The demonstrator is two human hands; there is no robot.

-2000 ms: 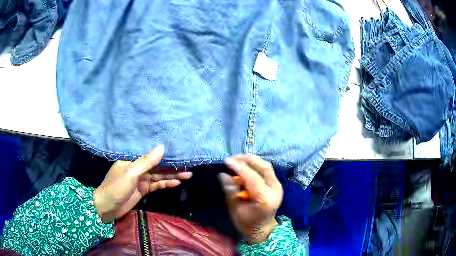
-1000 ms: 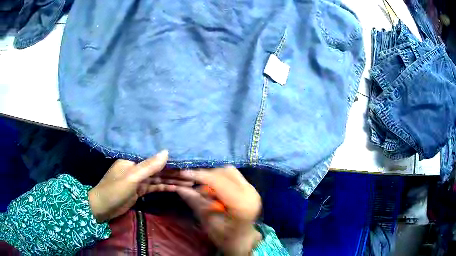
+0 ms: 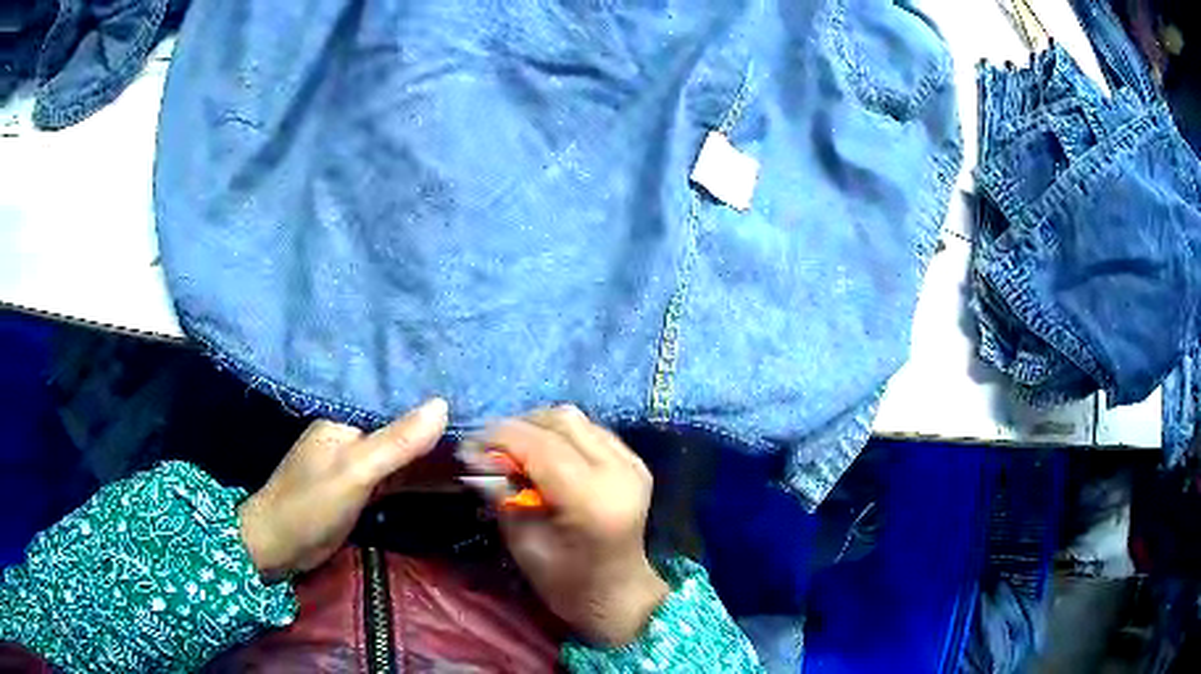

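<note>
A large light-blue denim garment (image 3: 514,224) lies spread on the white table, with a white label (image 3: 724,171) on its stitched seam. Its curved hem (image 3: 303,402) with loose threads hangs at the table's front edge. My left hand (image 3: 336,487) is at the hem, thumb on top and fingers beneath, holding the edge. My right hand (image 3: 573,507) is closed around orange-handled thread snips (image 3: 516,490), slightly blurred, close to the hem and just right of my left thumb. The snips' blades point left; whether they touch a thread cannot be told.
Stacked denim pieces (image 3: 1093,250) lie on the white table (image 3: 79,237) at the right. More dark denim (image 3: 99,59) is at the upper left. Blue crates (image 3: 876,566) with denim are below the table's edge. A red jacket front with a zip (image 3: 375,612) is at the bottom.
My right hand with the snips moved left along the hem from two seconds ago, then slightly up over the last second. My left hand stays nearly in place. The garment has shifted slightly.
</note>
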